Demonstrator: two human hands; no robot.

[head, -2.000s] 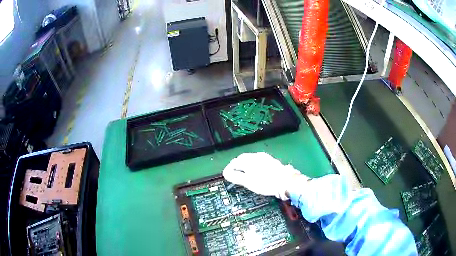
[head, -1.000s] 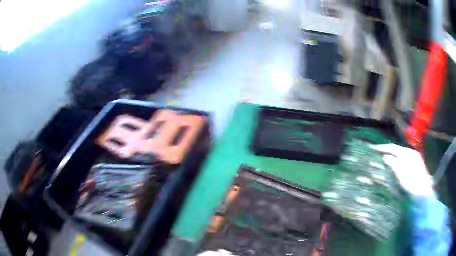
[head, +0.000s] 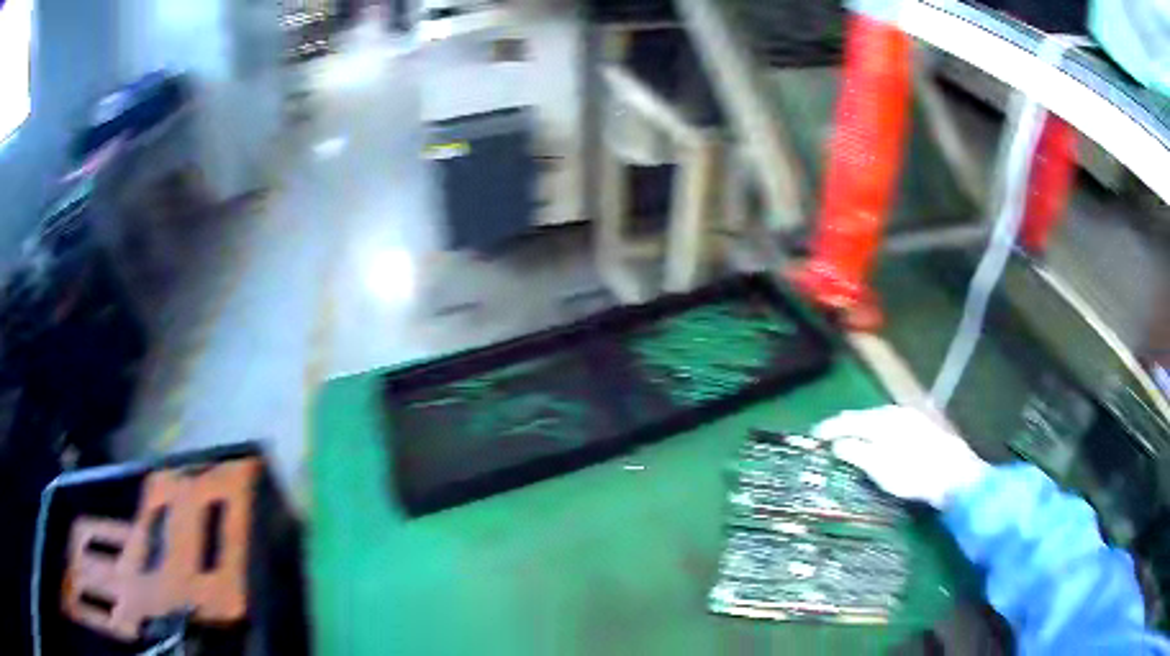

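A green circuit board panel [head: 811,532], made of two joined boards, is at the right part of the green bench mat. My gloved right hand [head: 898,451] grips it at its upper right corner. The frame is blurred, so I cannot tell whether the panel lies flat on the mat or is held just above it. My left hand is not in view. The dark carrier is not visible on the mat.
A black two-compartment tray [head: 613,438] with green strips lies along the bench's far edge. A black tote [head: 276,538] with an orange plate [head: 195,545] stands at left. A red-wrapped post [head: 862,167], a white hanging cable [head: 988,276] and the conveyor with boards [head: 1055,423] are at right.
The view has swung right again. The carrier that lay on the mat is gone from view. The panel, lifted from the carrier, is now over the mat in my right hand.
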